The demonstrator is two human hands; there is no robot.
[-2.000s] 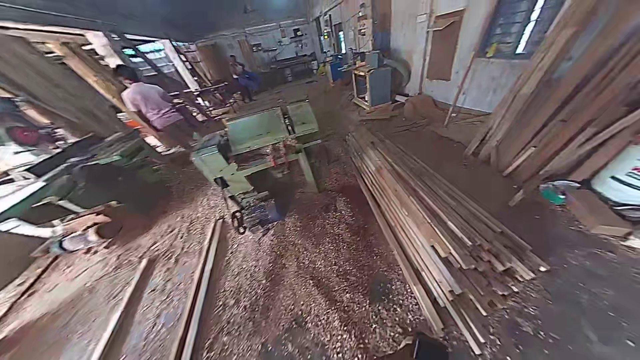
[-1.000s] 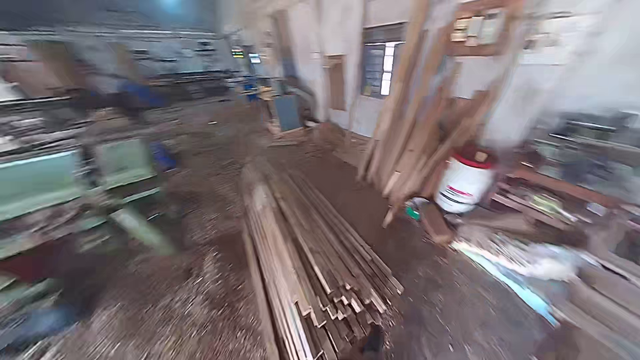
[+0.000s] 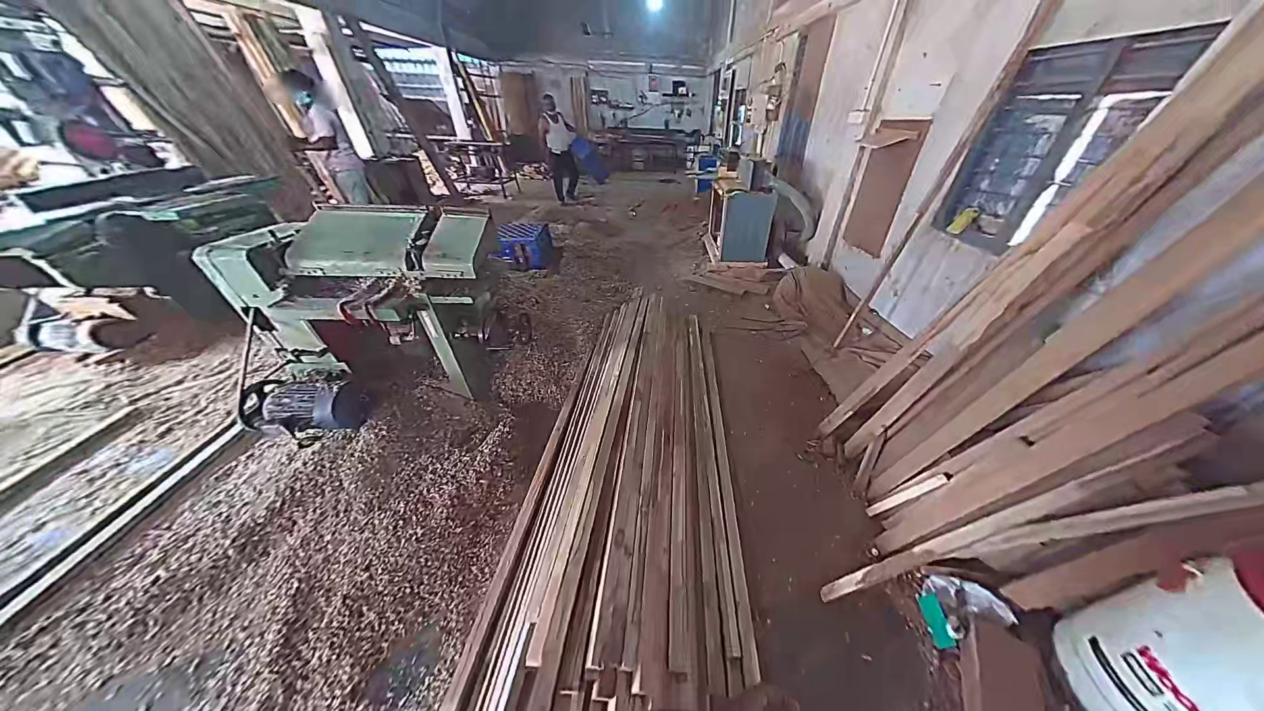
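Neither of my hands can be made out in the head view; a small dark brown shape at the bottom edge, by the near end of the planks, is too unclear to name. Long wooden planks (image 3: 652,474) lie in a stack on the floor, running away from me. To their left stands a green woodworking machine (image 3: 355,242) with an electric motor (image 3: 306,405) low at its side. Wood shavings (image 3: 326,533) cover the floor around it.
Boards (image 3: 1076,395) lean on the right wall above a white drum (image 3: 1165,632). A blue crate (image 3: 524,245) sits behind the machine. One person (image 3: 560,148) stands far back beside a blue object, another person (image 3: 331,138) at left. A cabinet (image 3: 743,225) stands ahead.
The view has swung right and then back left. The far person, low near the floor two seconds ago, now stands upright.
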